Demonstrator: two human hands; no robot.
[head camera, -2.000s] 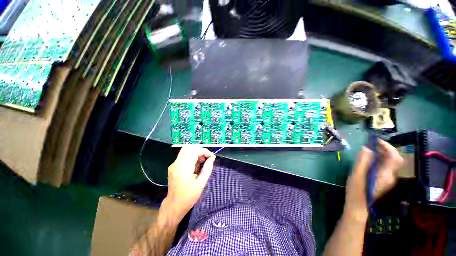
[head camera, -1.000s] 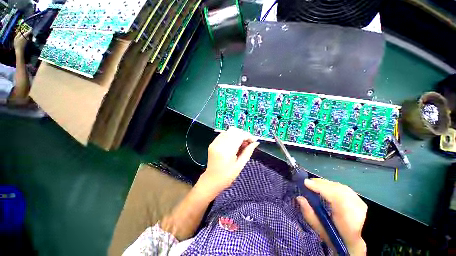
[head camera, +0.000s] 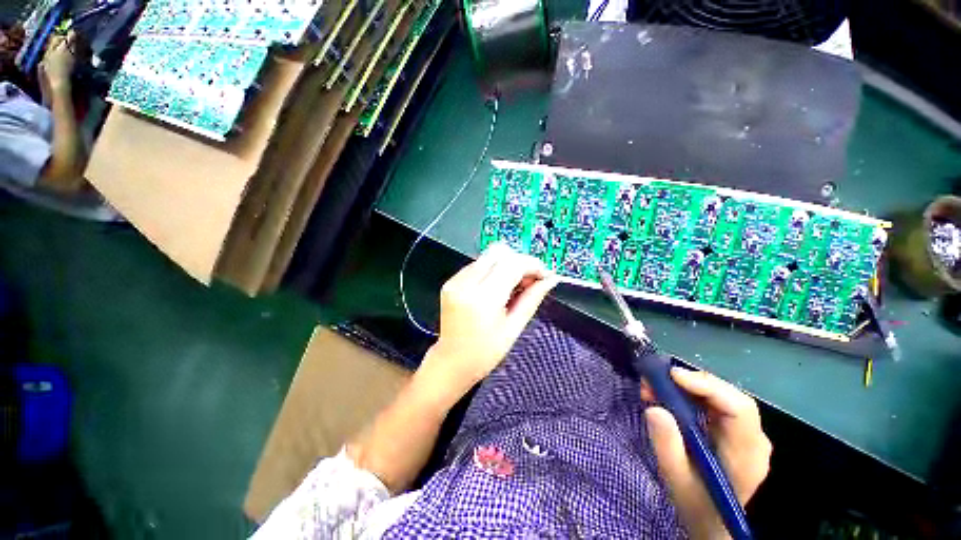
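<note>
A long green PCB panel (head camera: 685, 248) with pale edge rails lies on the bench, tilted down to the right. My right hand (head camera: 711, 438) holds the dark blue soldering iron (head camera: 677, 406); its thin metal tip is over the panel's near edge, left of the middle. Whether the tip touches the board cannot be told. My left hand (head camera: 490, 311) is at the panel's near left edge, thumb and forefinger pinched on the solder wire (head camera: 404, 276), which loops off the bench edge. The wire's end at the fingertips is hard to see.
A black plate (head camera: 701, 105) and a fan (head camera: 738, 13) are behind the panel. The solder spool (head camera: 508, 42) is at back left. Stacked boards with cardboard sheets (head camera: 190, 174) stand left. A tip-cleaning pot (head camera: 933, 248) is at far right. Another person's arm (head camera: 65, 127) shows upper left.
The view has swung left since the first frame. My right hand has brought the iron from the right side of the bench to the panel's near edge. My left hand stays by the near left edge.
</note>
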